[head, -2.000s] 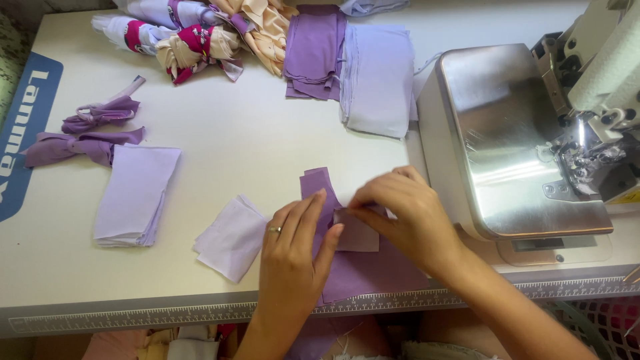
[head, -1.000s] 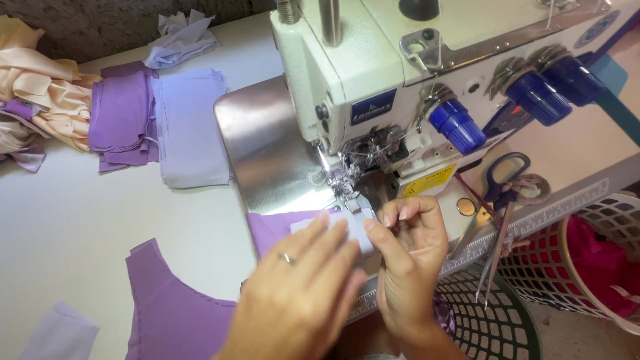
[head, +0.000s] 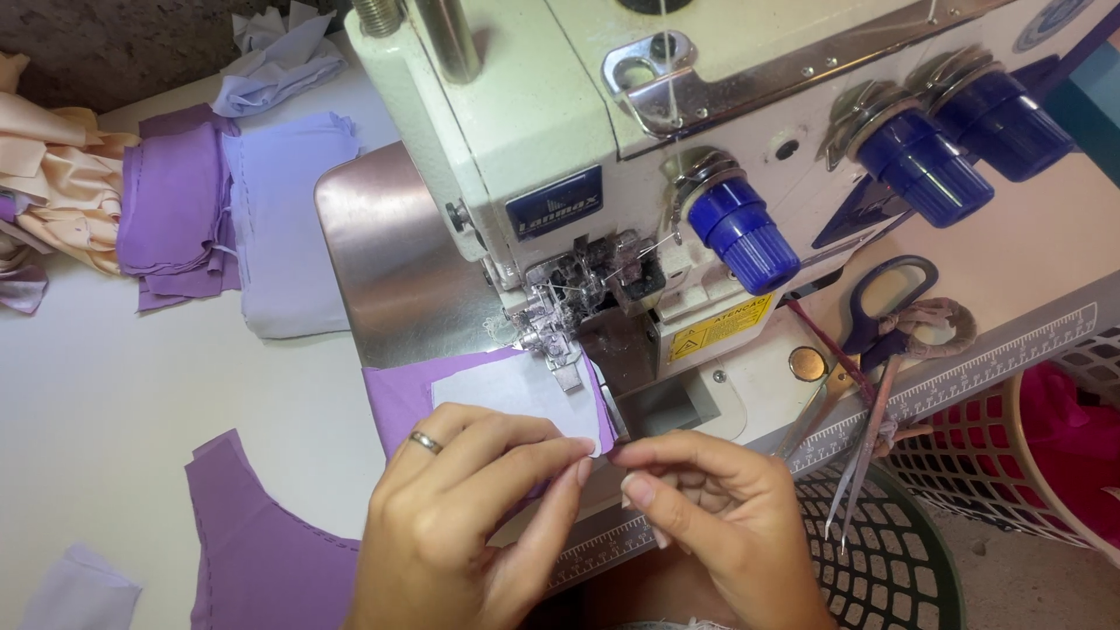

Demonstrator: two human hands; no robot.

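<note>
Under the presser foot (head: 560, 363) of a Lanmax overlock sewing machine (head: 490, 157) lies a pale lavender fabric piece (head: 516, 394) on top of a purple fabric piece (head: 394, 398). My left hand (head: 481, 516), with a ring on one finger, pinches the near corner of these layers between thumb and fingers. Just right of that corner is my right hand (head: 717, 516), thumb and index fingertip close together at the fabric edge; whether it grips any cloth cannot be told. A curved purple fabric piece (head: 262, 542) with stitched edges lies on the table at left, partly behind my left hand.
Purple (head: 175, 201) and lavender fabric stacks (head: 289, 227) lie left of the machine's metal plate (head: 385, 254). Peach fabric (head: 70, 175) is bunched at the far left. Scissors (head: 884, 306) and tweezers (head: 862, 455) lie at the ruler-marked table edge, above plastic baskets (head: 954, 472).
The view has swung right to the machine. Both hands and the small fabric layers have moved from the open table to the presser foot. Since one second ago, my hands have drawn to the fabric's near corner.
</note>
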